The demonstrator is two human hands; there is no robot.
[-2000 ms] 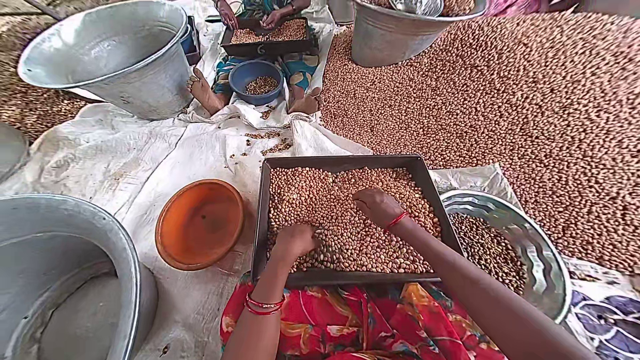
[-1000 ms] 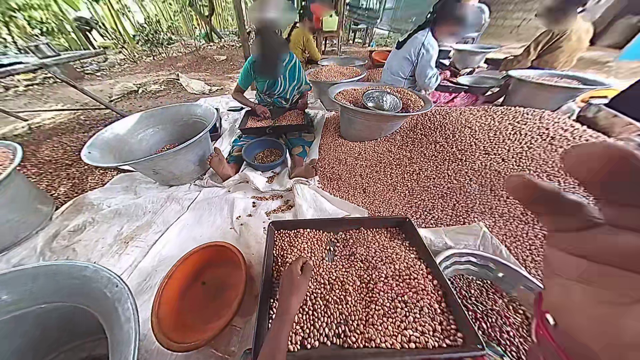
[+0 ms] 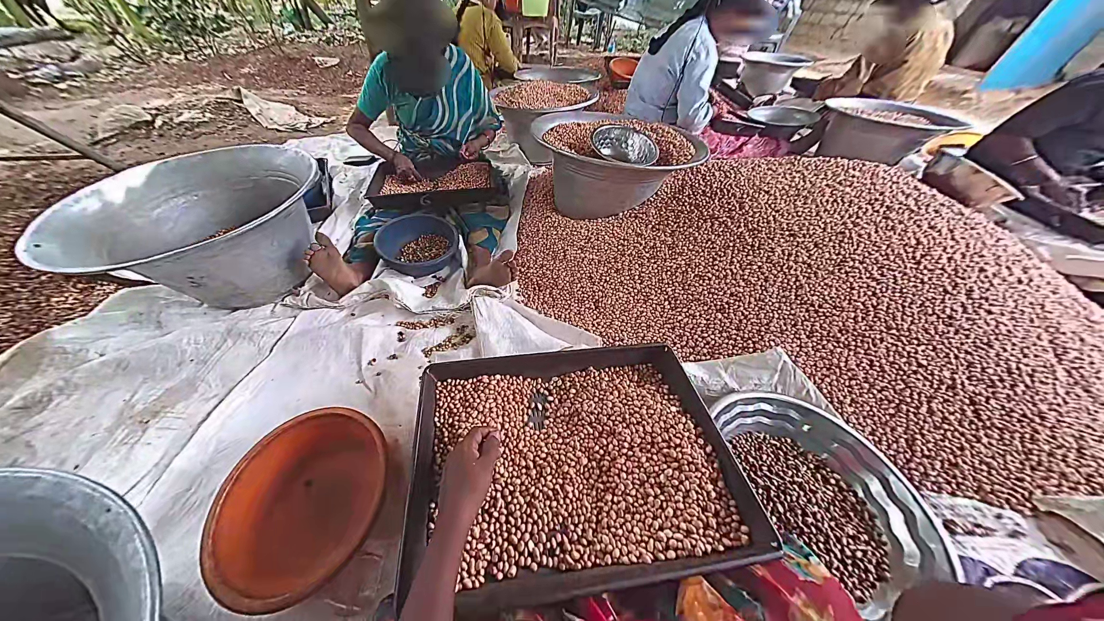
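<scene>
A black rectangular tray (image 3: 724,448) full of small light-brown nuts or seeds (image 3: 604,483) rests at my lap. My left hand (image 3: 473,457) is over the tray's left part, fingers curled at the nuts; whether it pinches any cannot be seen. Just beyond it a small patch of the dark tray bottom shows through. My right hand is not visible; a blurred brown shape at the bottom right edge may be part of that arm. Right of the tray stands a shiny metal basin (image 3: 906,509) with darker nuts. An orange bowl (image 3: 297,509), with no nuts visible inside, lies to its left.
A white sheet (image 3: 172,379) covers the ground. Large metal tubs stand at lower left (image 3: 78,526) and upper left (image 3: 241,250). A wide heap of nuts (image 3: 819,293) spreads right. Opposite, a person (image 3: 440,103) handles another tray, near a blue bowl (image 3: 417,246). Several people sit behind.
The view has tilted up since two seconds ago. My right hand, over the tray first and then raised at the right, has left the view. My left hand stays over the tray's left part.
</scene>
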